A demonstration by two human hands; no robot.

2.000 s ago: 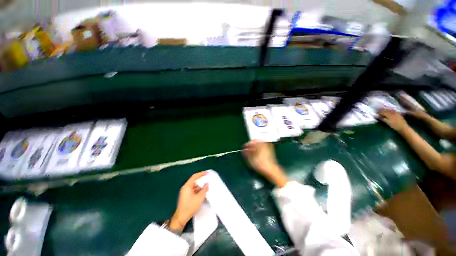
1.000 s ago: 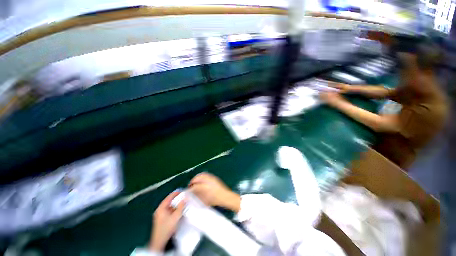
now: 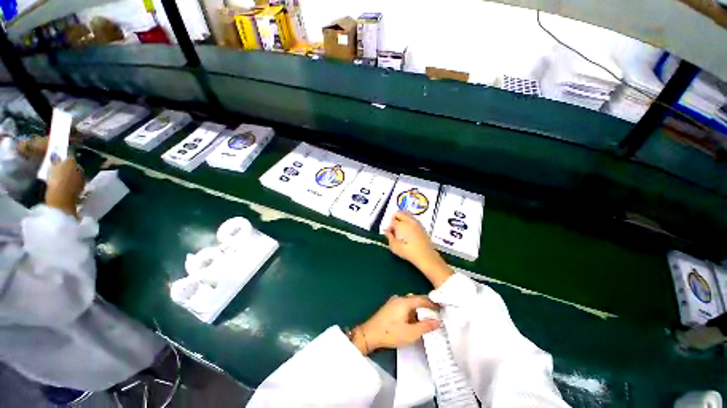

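My left hand (image 3: 393,323) holds a long white label strip (image 3: 448,370) folded over its fingers, with rows of small marks on the hanging part. My right hand (image 3: 408,236) is over the near end of a white product box with a round blue-and-yellow logo (image 3: 412,201), its fingertips at the box. Whether a sticker is between the fingertips cannot be seen. A box with dark icons (image 3: 458,222) lies right of it; another such box (image 3: 362,198) lies left.
More boxes lie along the green conveyor (image 3: 550,255). Three small label rolls (image 3: 206,261) stand on a white box at left. Another worker's hand (image 3: 64,185) holds a white item at far left. A roll (image 3: 698,401) is at lower right.
The view has swung left. My right hand has moved from beside my left hand, at the strip, out to a box on the conveyor. My left hand still holds the strip.
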